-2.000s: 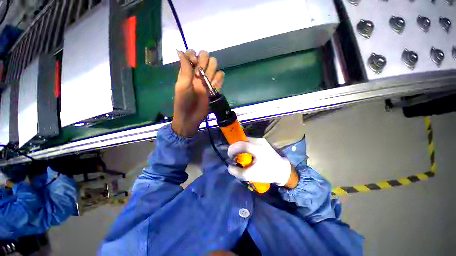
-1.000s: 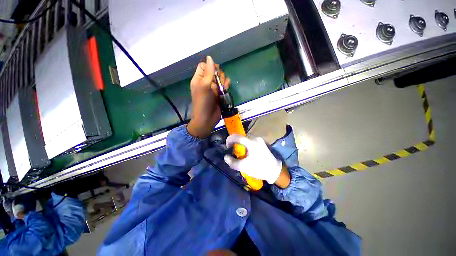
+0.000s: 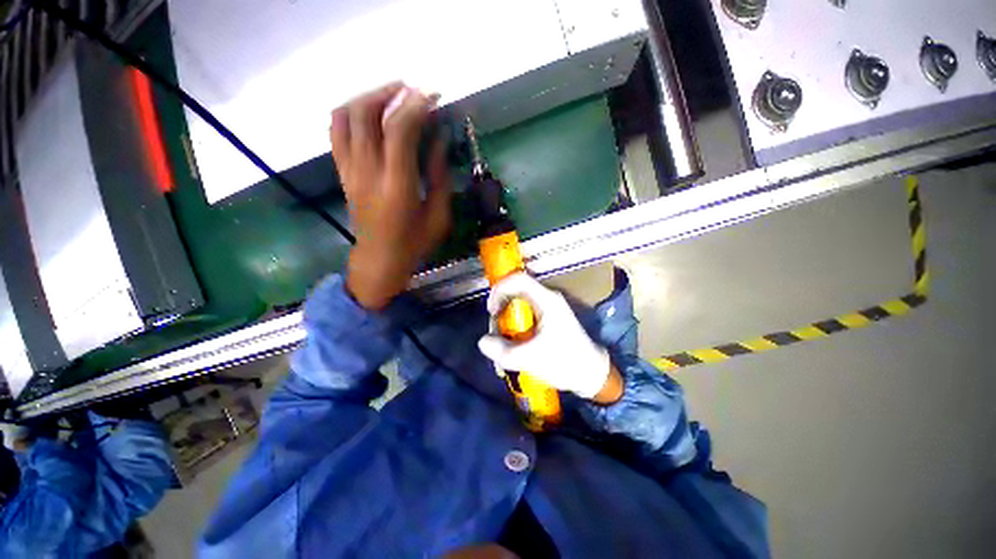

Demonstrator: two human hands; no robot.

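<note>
My right hand (image 3: 552,341), in a white glove, grips an orange-yellow electric screwdriver (image 3: 502,253) with a black nose. Its thin silver bit (image 3: 473,142) points up towards the side of a large silver-grey metal case (image 3: 437,44). Whether the tip touches the case is too small to tell. My bare left hand (image 3: 388,180) is left of the bit, off it, with blurred fingers loosely spread over the case's near edge. No screw can be made out.
The case lies on a green conveyor belt (image 3: 557,169) with an aluminium edge rail (image 3: 655,224). More cases (image 3: 66,207) and a red strip (image 3: 151,129) are at left. A black cord (image 3: 218,126) crosses the view. A ball transfer table (image 3: 819,55) is at right. Another person's blue sleeve (image 3: 87,470) is at lower left.
My left hand has come off the bit and moved left, its fingers opening. The bit is now uncovered beside the case. The view has shifted, so the cases sit further left.
</note>
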